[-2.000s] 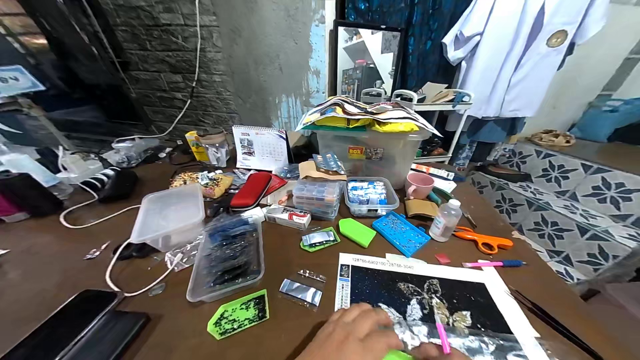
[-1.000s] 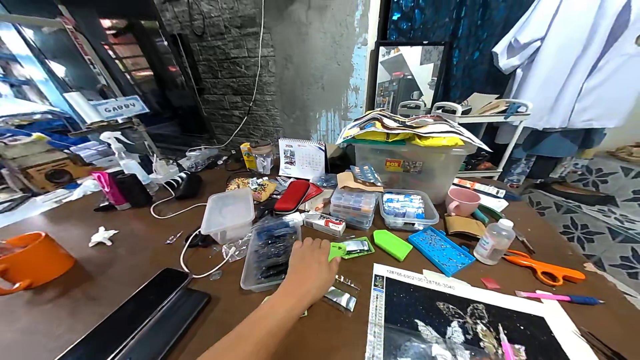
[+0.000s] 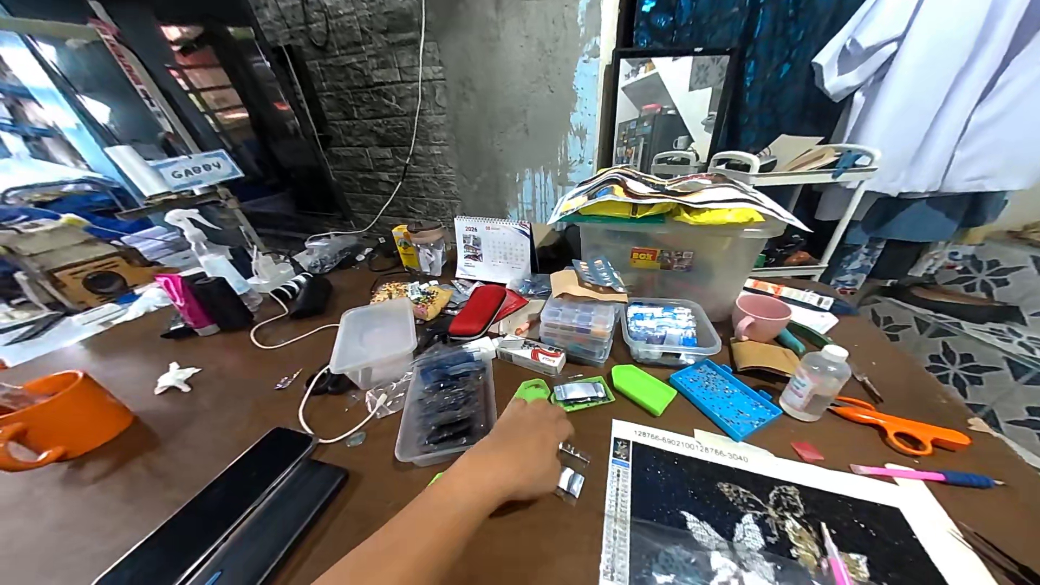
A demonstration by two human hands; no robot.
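My left hand reaches across the table, its fingertips at a bright green plastic piece; its grip is hidden. Just right of it lies a green tray with a small packet on it. Small clear packets lie beside the hand. Left of it stands a clear container of dark bead bags. A diamond-painting canvas with a butterfly design lies at lower right, a pink pen on it. Further back are a lime green tray and a blue tray with beads. My right hand is out of view.
A black phone and an orange mug are at left. Orange scissors, a clear bottle and a pink cup stand right. A large plastic box is at the back.
My left hand has left the canvas and moved to the small packets and green tray. The view has swung left, bringing the orange mug into sight.
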